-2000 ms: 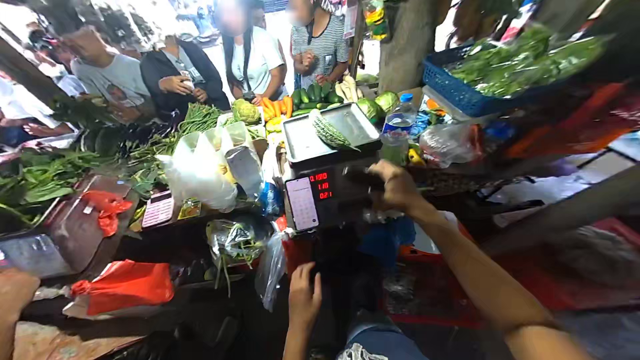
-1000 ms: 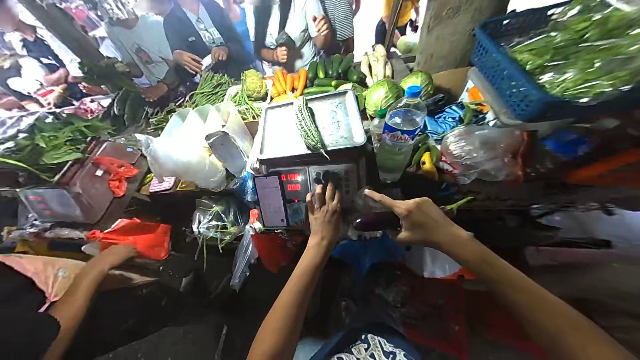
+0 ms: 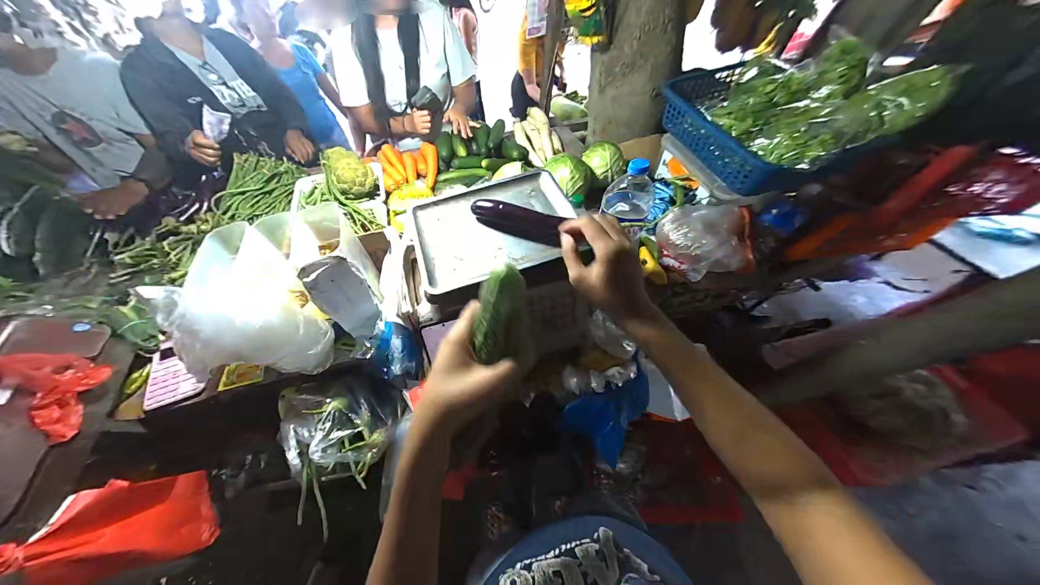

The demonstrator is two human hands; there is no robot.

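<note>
A bitter gourd (image 3: 499,315), green and blurred by motion, is held in my left hand (image 3: 467,366) just in front of the weighing scale. My right hand (image 3: 605,264) grips the near end of a dark purple eggplant (image 3: 516,221), which lies over the scale's metal tray (image 3: 447,286) and points to the upper left. Apart from the eggplant, the tray's surface shows bare metal. My left hand and the gourd partly hide the scale's front, and its display cannot be read. A phone (image 3: 437,337) shows partly beside my left hand.
White plastic bags (image 3: 252,301) stand left of the scale; a calculator (image 3: 172,378) lies beyond them. Behind are carrots (image 3: 410,165), cucumbers (image 3: 479,150) and cabbages (image 3: 569,175). A water bottle (image 3: 630,195) and a blue basket (image 3: 715,138) are at right. Several people stand across the stall.
The bitter gourd has left the tray and is in my left hand, which was at the scale's keys. My right hand has brought the eggplant from beside the scale to over the tray.
</note>
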